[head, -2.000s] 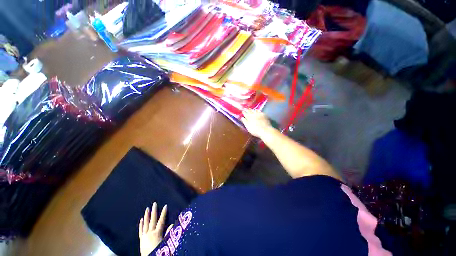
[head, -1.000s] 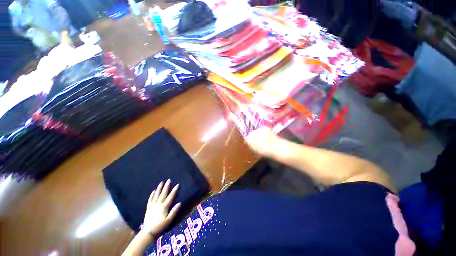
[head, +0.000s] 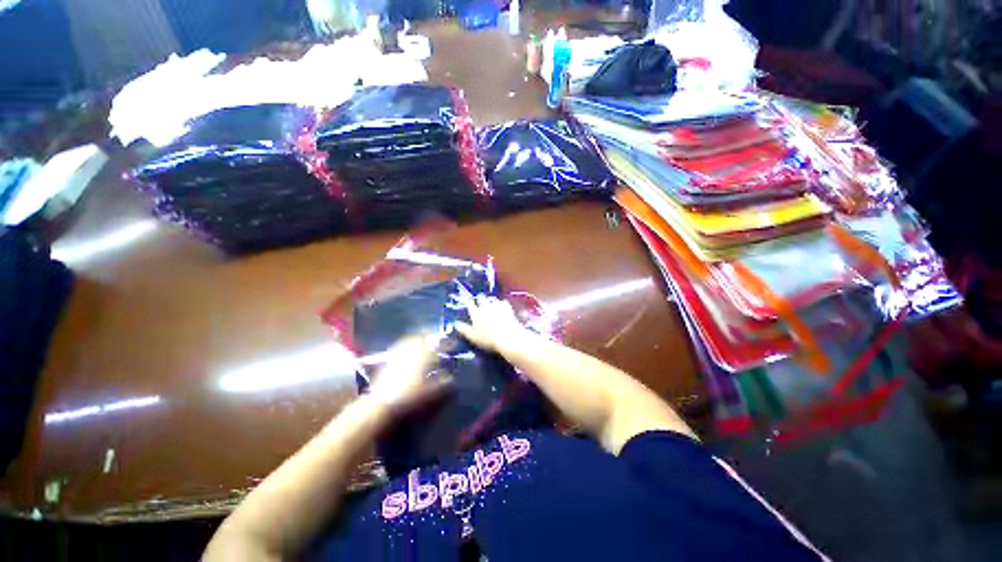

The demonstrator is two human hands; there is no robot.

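Note:
The dark folded garment (head: pixel 412 316) lies on the brown table in front of me, its far part inside or under a clear polybag (head: pixel 429 259) with red-pink edges. My left hand (head: pixel 407 371) is blurred at the near left of the garment; its fingers cannot be made out clearly. My right hand (head: pixel 490 323) is at the right side of the bag, its fingers on the glossy film. Whether it pinches the film is hard to tell. The near part of the garment is blurred between my forearms.
Stacks of bagged garments (head: pixel 385 154) stand across the table's far side, with white cloth (head: pixel 264 86) behind. Layered polybag piles (head: pixel 714 187) with a black bundle (head: pixel 632 69) lie at right. Small bottles (head: pixel 560 68) stand beyond. A dark heap (head: pixel 28 318) is at left.
My right hand has left the polybag piles and is now over the garment with a clear bag. My left hand has moved off the garment's flat top to its left side. The view has turned left.

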